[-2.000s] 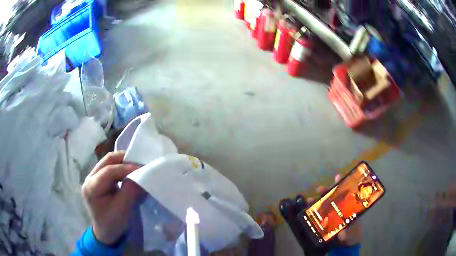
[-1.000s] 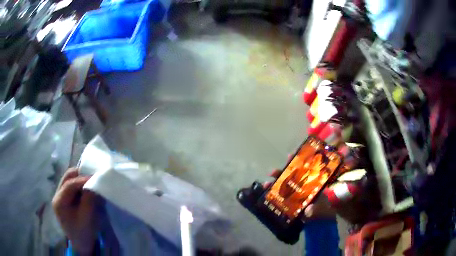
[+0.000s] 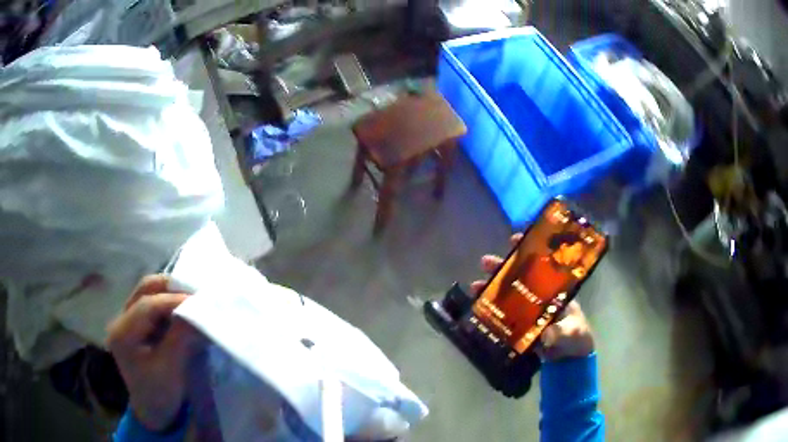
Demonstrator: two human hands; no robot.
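Observation:
My left hand, bare below a blue sleeve, grips a white shirt near its collar at the lower left. The cloth hangs down and to the right, with a small dark mark on it. My right hand holds a smartphone with a glowing orange picture, tilted, at the lower centre right. A black rounded block sits along the phone's lower left side. The phone hides most of my right palm.
A wooden stool stands ahead. A large open blue crate is right of it, beside another blue container with clear bags. A tall pile of white cloth lies on a table at the left. Blue cloth lies on the floor.
The view has swung left, away from the red extinguishers and red crate, to the stool and blue crates. Both hands still hold the shirt and the phone.

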